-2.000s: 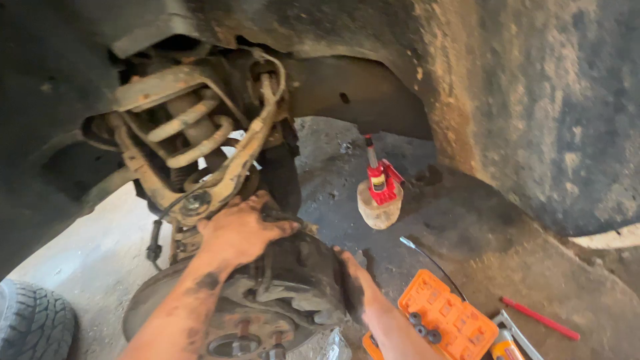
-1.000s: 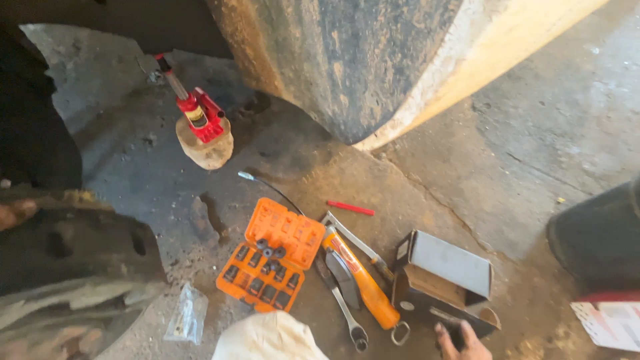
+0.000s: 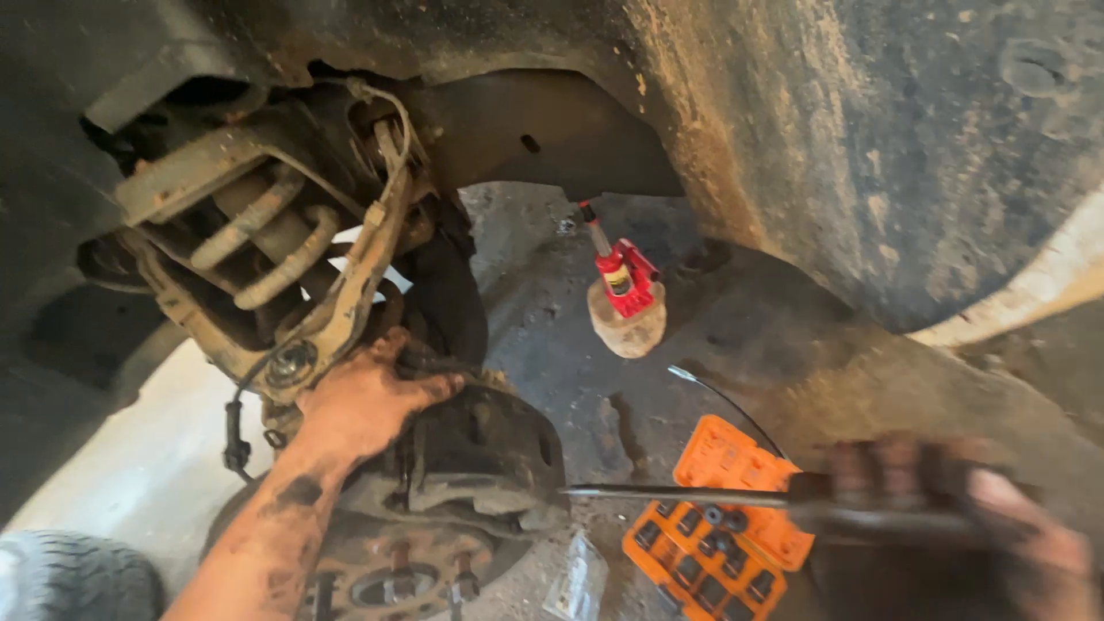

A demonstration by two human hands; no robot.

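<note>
My left hand (image 3: 371, 401) rests on top of the dirty brake assembly, its fingers over the edge just below the suspension arm (image 3: 375, 250). The brake caliper (image 3: 483, 448) sits over the hub (image 3: 397, 586) with its studs. At the right, blurred, my right hand (image 3: 966, 492) is closed around a dark tool with a long thin metal shaft (image 3: 681, 494), which looks like a screwdriver or pry bar. The shaft points left, its tip at the caliper's right edge; whether it touches is unclear. A coil spring (image 3: 267, 233) shows behind the arm.
A red bottle jack (image 3: 625, 280) stands on a wooden block (image 3: 630, 332) beyond the caliper. An open orange socket case (image 3: 716, 517) and a clear plastic bag (image 3: 576, 582) lie on the floor. A tyre (image 3: 82, 578) is at lower left; the fender (image 3: 862, 155) overhangs at right.
The view swung right to the floor tools and back to the wheel hub. My right hand, at the caliper two seconds ago and by a box one second ago, now holds the long-shafted tool.
</note>
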